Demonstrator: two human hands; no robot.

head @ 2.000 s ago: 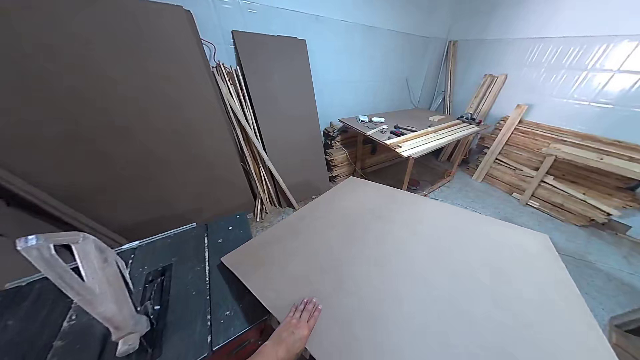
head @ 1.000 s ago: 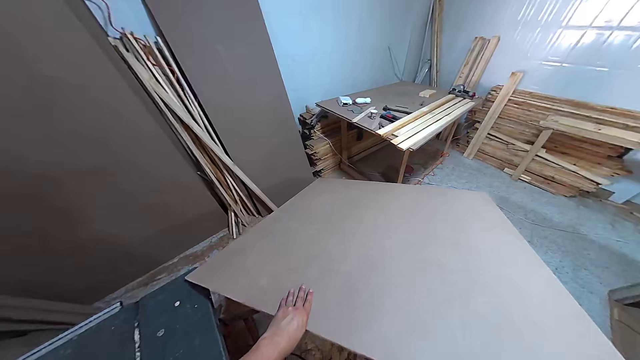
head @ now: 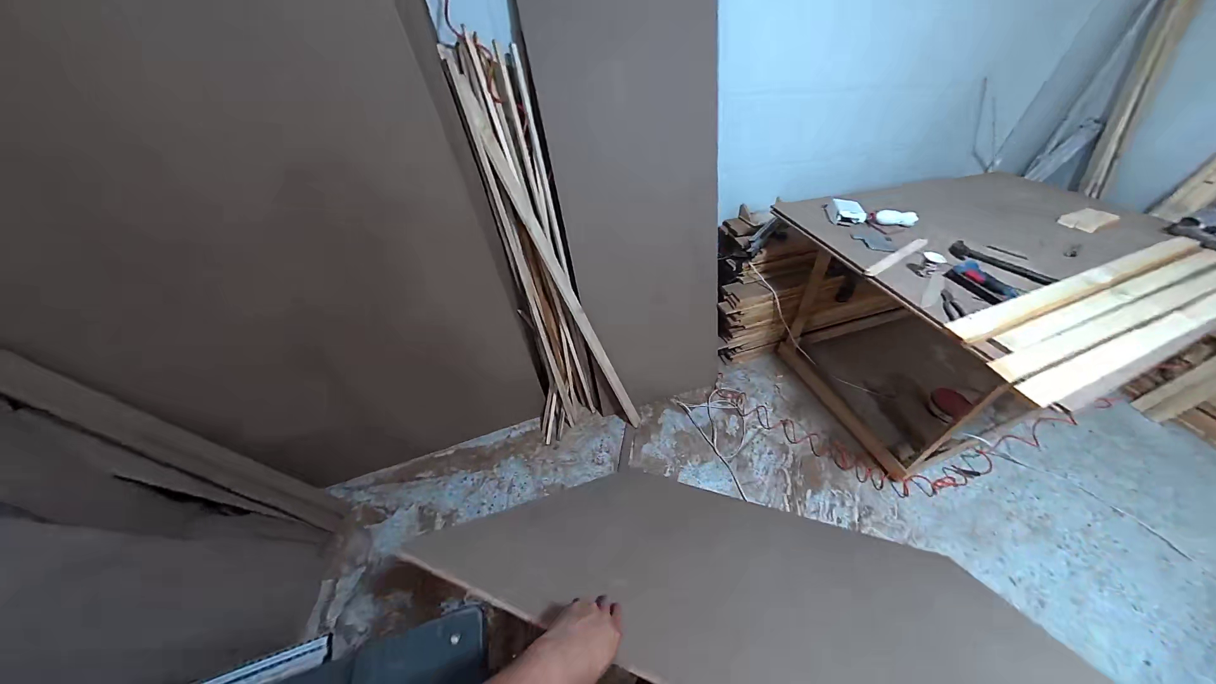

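Observation:
A large flat brown-grey fibreboard panel (head: 741,579) extends across the lower middle and right of the head view, its near left edge crossing my wrist area. My left hand (head: 581,635) holds that edge, fingers curled on the upper face; the thumb is hidden. Left of the hand, a dark machine table (head: 418,655) shows at the bottom edge, with a light metal rail (head: 271,662) beside it. My right hand is out of view.
Large boards (head: 237,228) and thin wooden strips (head: 532,237) lean at the left wall. A workbench (head: 1007,218) bears tools and planks (head: 1121,313). A coiled red hose (head: 855,465) and cables lie on the floor. Stacked wood (head: 750,313) stands behind the bench.
The panel has moved off the dark machine table and sits lower in view, my left hand still at its edge. The view has turned left and down.

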